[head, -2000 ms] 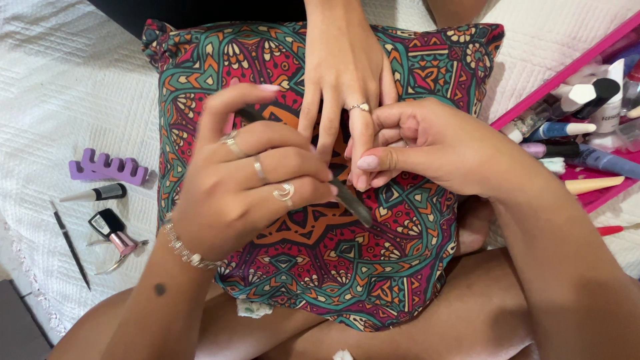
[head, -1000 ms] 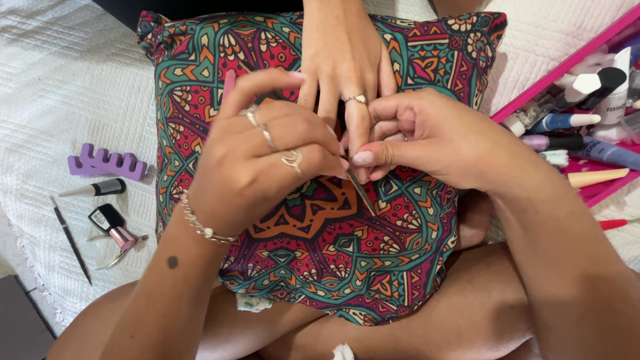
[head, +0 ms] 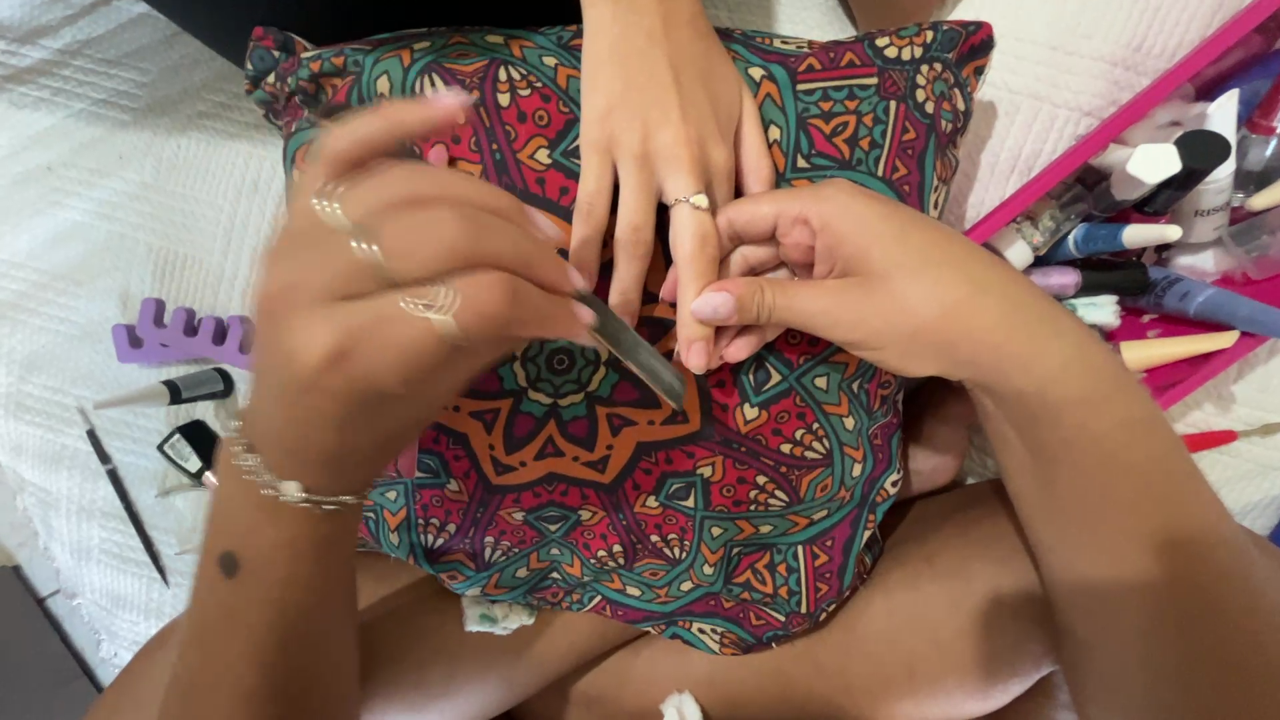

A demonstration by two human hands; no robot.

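My left hand [head: 400, 270], blurred and wearing rings and a bracelet, pinches a nail file [head: 640, 360] between thumb and fingers. The file slants down to the right, its far end just left of and below the fingertip of another person's ringed finger. That person's hand [head: 665, 120] rests palm down on a patterned cushion [head: 560, 540]. My right hand [head: 830, 270] holds the ringed finger near its tip, thumb on top and fingers beneath. Whether the file touches the nail is not clear.
Left, on a white quilted cover [head: 60, 250], lie a purple toe separator [head: 180, 335], a black-capped tube [head: 170, 388], a nail polish bottle [head: 190, 450] and a thin dark tool [head: 122, 495]. Right, a pink-edged container [head: 1110, 125] holds several bottles. A cotton piece [head: 497, 614] sits below the cushion.
The file's visible end has shifted off to the left of the held fingertip since one second ago. My left hand has turned with it; my right hand keeps its hold on the finger.
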